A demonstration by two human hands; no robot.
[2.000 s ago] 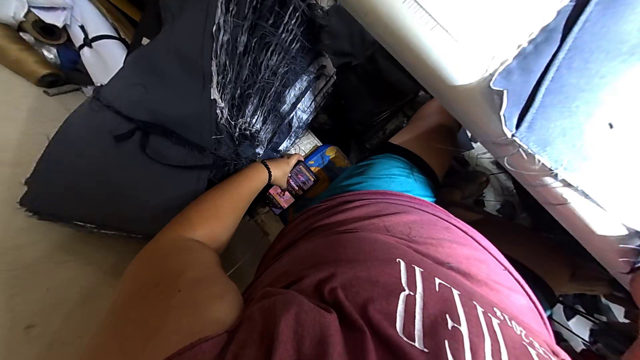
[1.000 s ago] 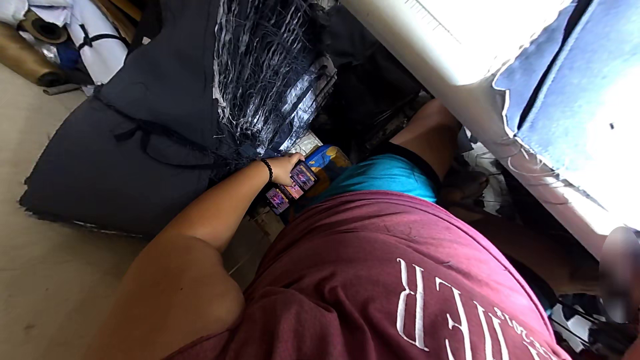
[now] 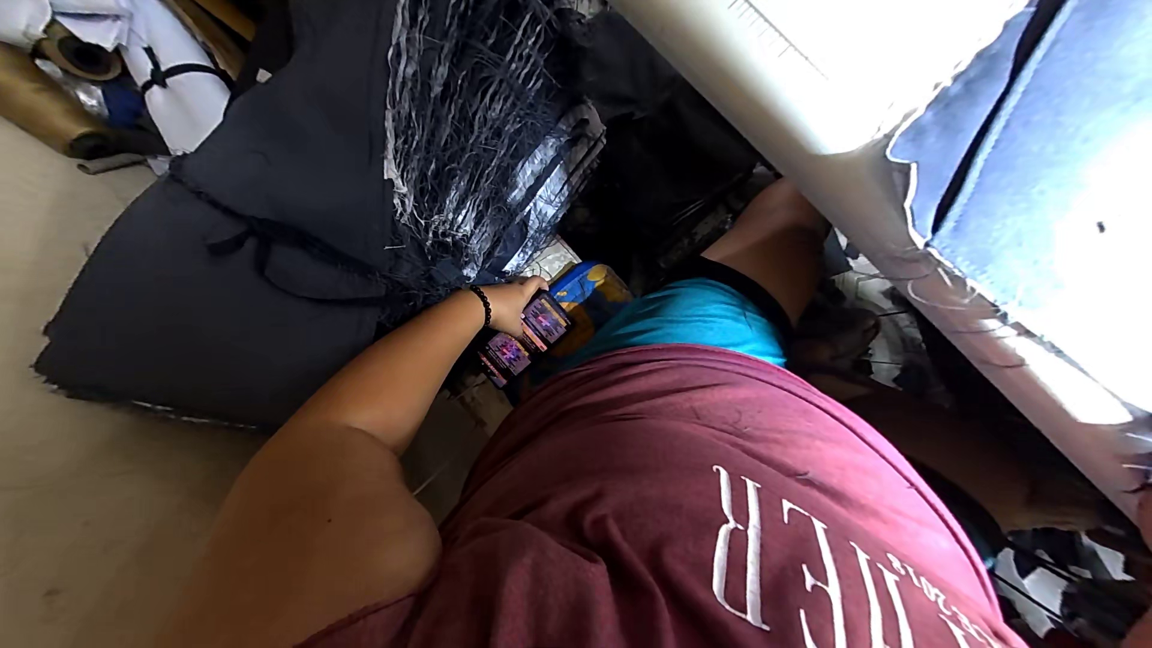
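Near the middle of the head view, my left hand (image 3: 515,304), with a dark beaded bracelet at the wrist, grips a phone (image 3: 545,322) with a lit screen. A second lit picture (image 3: 506,356) shows just beside it; whether it is part of the same device I cannot tell. A blue and yellow patterned item (image 3: 589,286) lies right behind the hand. To the hand's upper left is a tied bundle of dark fabric (image 3: 270,207) with frayed edges. My right hand is not clearly visible; only a bit of skin shows at the right edge.
A white table edge (image 3: 765,90) runs diagonally at the upper right, with blue denim fabric (image 3: 999,180) on it and loose threads hanging down. Fabric rolls (image 3: 45,99) lie at the upper left. Scraps (image 3: 1062,576) lie under the table. My legs are beside the table edge.
A blurred part of a hand or arm at the right edge has moved down and mostly out of view. My left hand stays in about the same place.
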